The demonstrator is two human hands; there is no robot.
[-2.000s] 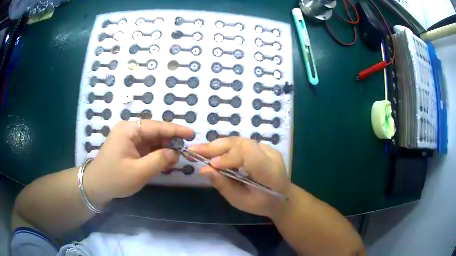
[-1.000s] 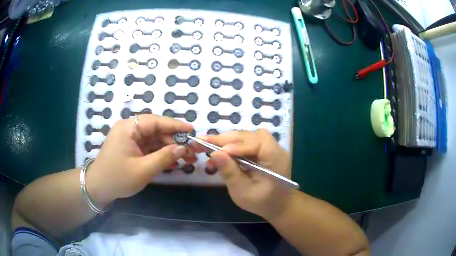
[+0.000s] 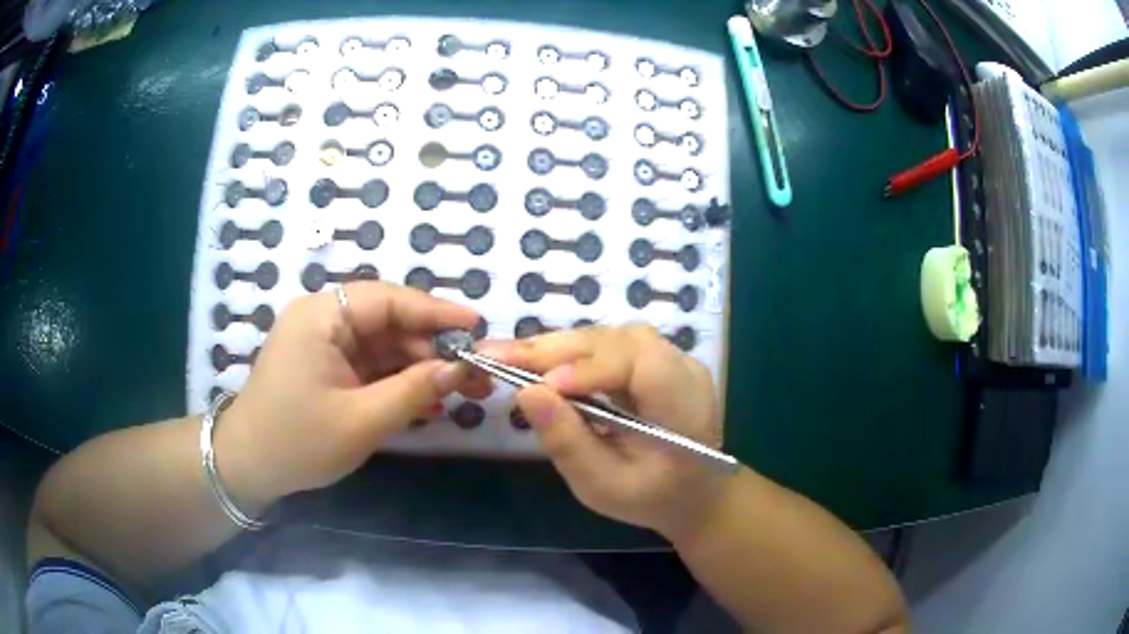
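My left hand (image 3: 324,384) holds a small round silver-grey component (image 3: 454,342) between thumb and fingertips, above the lower part of the foam tray. My right hand (image 3: 631,427) holds slim silver tweezers (image 3: 619,421), whose tips touch or nearly touch the component's face. Whether the tips grip anything is too small to tell. The white foam tray (image 3: 505,218) lies flat below both hands, with five columns of dumbbell-shaped slots. Rings sit in many upper slots; lower slots look dark, and my hands hide some of them.
A small dark clump (image 3: 716,212) is at the tray's right edge. To the right are a mint-green utility knife (image 3: 760,118), a red clip (image 3: 922,172) on thin leads, a pale green tape roll (image 3: 948,294) and stacked slotted sheets (image 3: 1034,223). A clear bag (image 3: 93,17) is upper left.
The component and tweezer tips have moved slightly up and right since the earliest frame. The component has tilted in my fingertips. The tweezers now lie at a slightly different angle.
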